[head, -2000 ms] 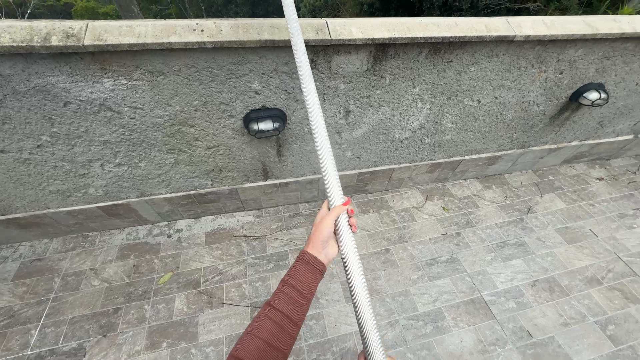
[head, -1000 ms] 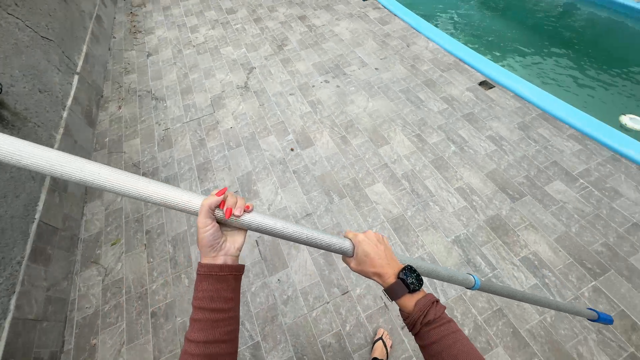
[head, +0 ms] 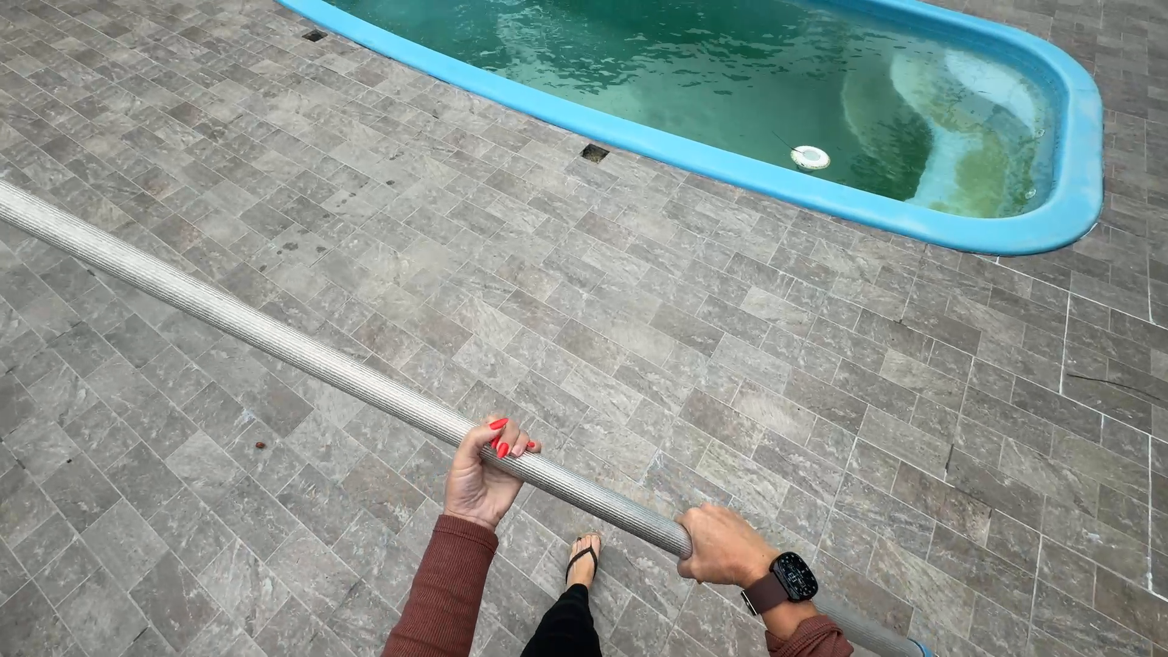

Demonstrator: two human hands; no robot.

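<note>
A long ribbed grey telescopic pole [head: 301,351] slants across the head view from the left edge down to the lower right. My left hand [head: 488,470], with red nails, is wrapped around its middle from below. Farther down the pole, my right hand [head: 725,546] grips it from above, close to where the thicker tube ends; a dark smartwatch [head: 792,577] is on that wrist. Past my right wrist the pole runs on to a blue collar [head: 920,648] at the bottom edge. The pole's far left end is out of view.
Beyond the pole lies a swimming pool of greenish water [head: 693,82] with a light blue rim [head: 547,108]. A round white float [head: 809,158] sits near the rim. Two small dark square openings [head: 595,153] are in the grey stone paving. My sandalled foot [head: 584,558] is below.
The view has swung from the wall with lamps to the paving and pool. Both hands keep hold of the pole, whose blue-tipped lower end, seen one second ago, is now out of view.
</note>
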